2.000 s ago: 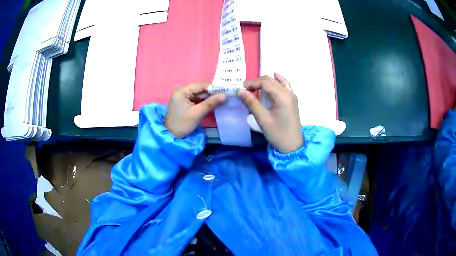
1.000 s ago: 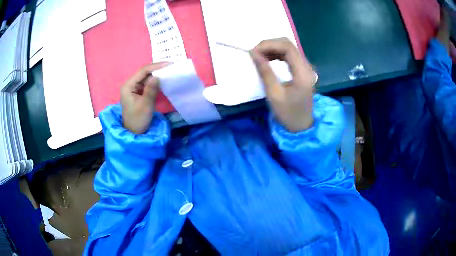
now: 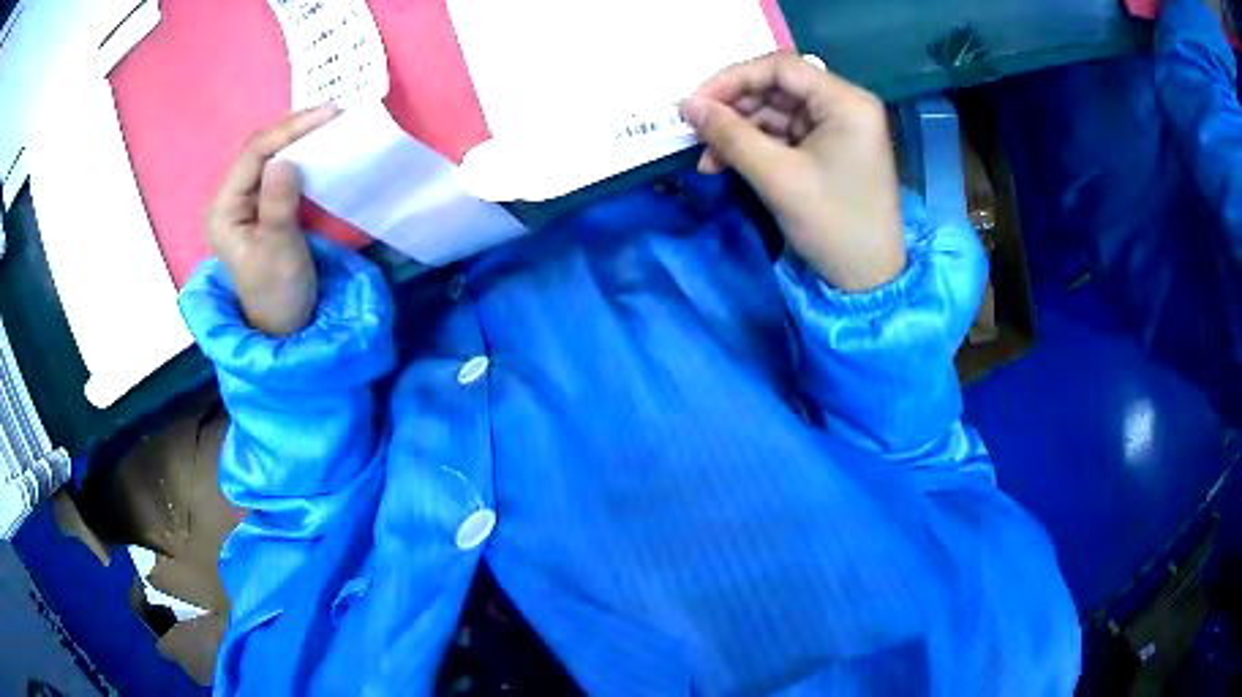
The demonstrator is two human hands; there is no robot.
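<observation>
My left hand (image 3: 273, 225) holds the label strip (image 3: 331, 57) between thumb and fingers, where the printed part meets the bare backing paper (image 3: 409, 195). The backing paper slants down to the right over the table edge. My right hand (image 3: 817, 164) pinches the right end of a small barcode label (image 3: 651, 127) between thumb and forefinger. The label lies at the near flap of the white box blank (image 3: 586, 82); whether it is fully stuck down cannot be told.
Another box blank (image 3: 102, 259) lies at the left on the red sheet (image 3: 170, 116). A stack of blanks (image 3: 25, 443) stands at the far left edge. The dark-green table (image 3: 940, 48) runs to the right. Another person's blue sleeve (image 3: 1199, 95) shows at the upper right.
The view has swung to the right and down. My right hand has left the strip with a peeled label and brought it to the blank's near flap. My left hand still holds the strip.
</observation>
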